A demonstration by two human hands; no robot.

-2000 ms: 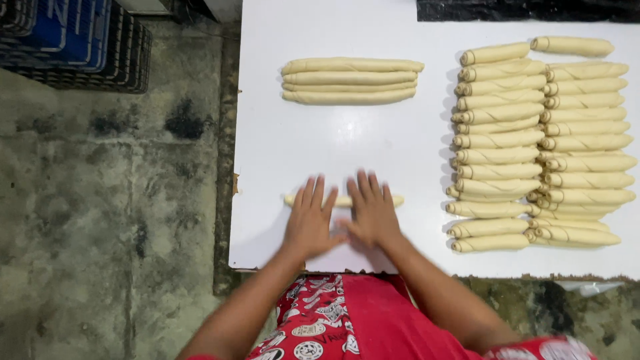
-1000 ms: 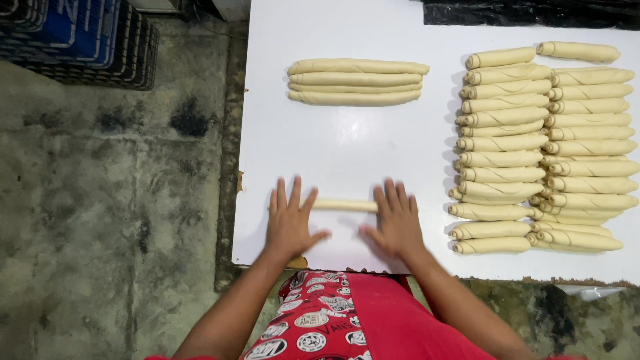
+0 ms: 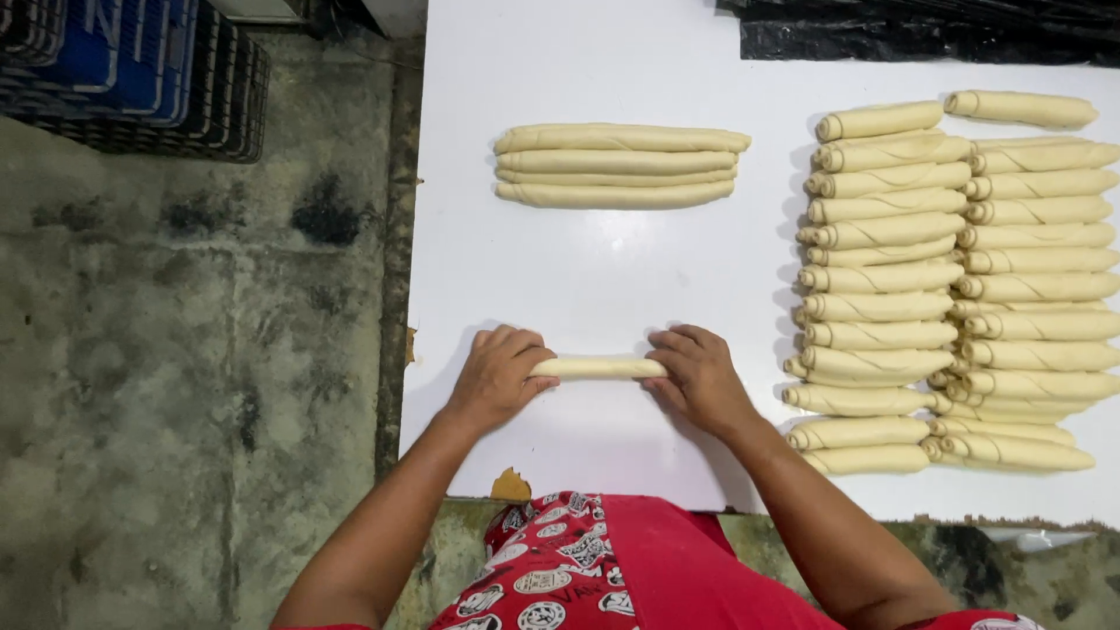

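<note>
A thin roll of pale dough [image 3: 600,368] lies crosswise on the white tabletop near its front edge. Its left end is gripped between the thumb and fingers of my left hand [image 3: 501,374]. My right hand [image 3: 700,374] closes on the right end in the same way. Farther back, several long dough rolls [image 3: 617,164] lie side by side, touching. Two columns of shorter, coiled dough rolls [image 3: 879,308] fill the right part of the table, with spiral ends showing.
Black plastic sheeting [image 3: 927,31] lies along the back right of the white table [image 3: 560,271]. Stacked blue and black plastic crates [image 3: 166,66] stand on the concrete floor [image 3: 131,394] at the upper left. The table's front edge is chipped.
My hands were flat with fingers spread over the dough roll, first close together, then farther apart. Now the fingers are curled around its two ends.
</note>
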